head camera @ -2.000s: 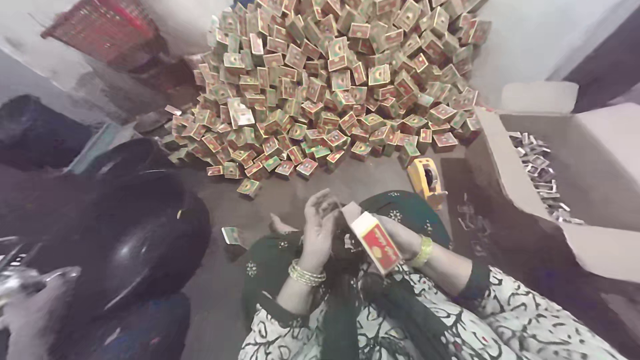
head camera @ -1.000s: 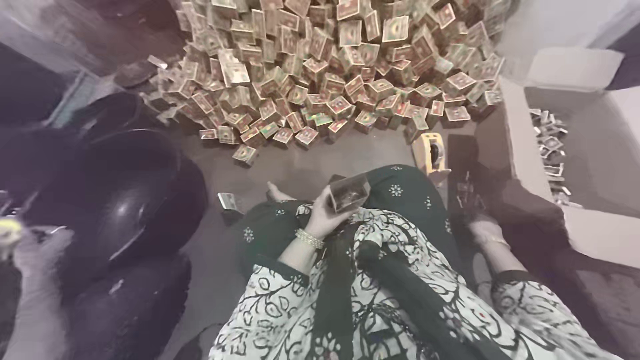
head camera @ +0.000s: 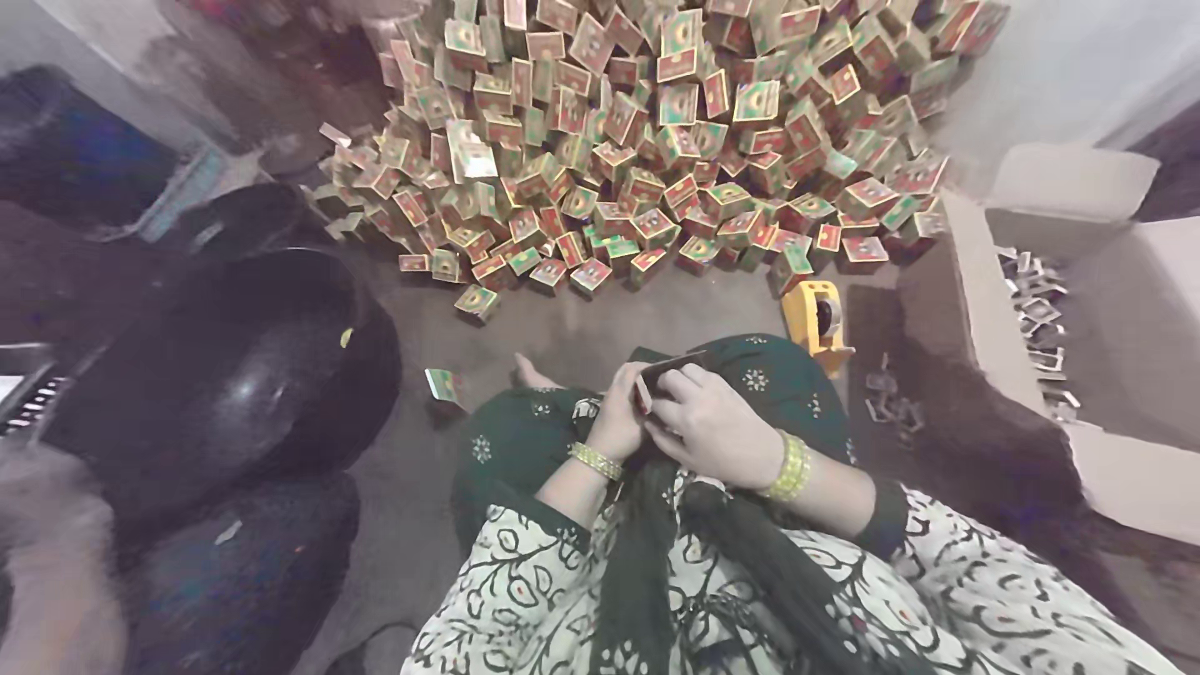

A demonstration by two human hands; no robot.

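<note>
A small dark, open-looking cardboard box [head camera: 671, 368] is held over my lap between both hands. My left hand [head camera: 619, 417] grips its left side. My right hand [head camera: 708, 422] lies against the box with curled fingers, its fingertips at the near opening; whether they hold something inside is hidden. Beyond my knees a large heap of small red and green printed boxes [head camera: 647, 220] covers the floor. A yellow tape dispenser [head camera: 814, 323] stands beside my right knee, and small loose pieces [head camera: 891, 403] lie on the floor close to it.
At the right stands an open cardboard carton [head camera: 1008, 328] with many small pieces [head camera: 1041, 309] inside. One small green and white box [head camera: 443, 385] lies left of my knee. Large black rounded objects [head camera: 234, 375] fill the left side, where another person's arm [head camera: 61, 562] shows.
My right hand has come from the small pieces on the floor at the right back to the box in my left hand. The other person's arm at the left has moved.
</note>
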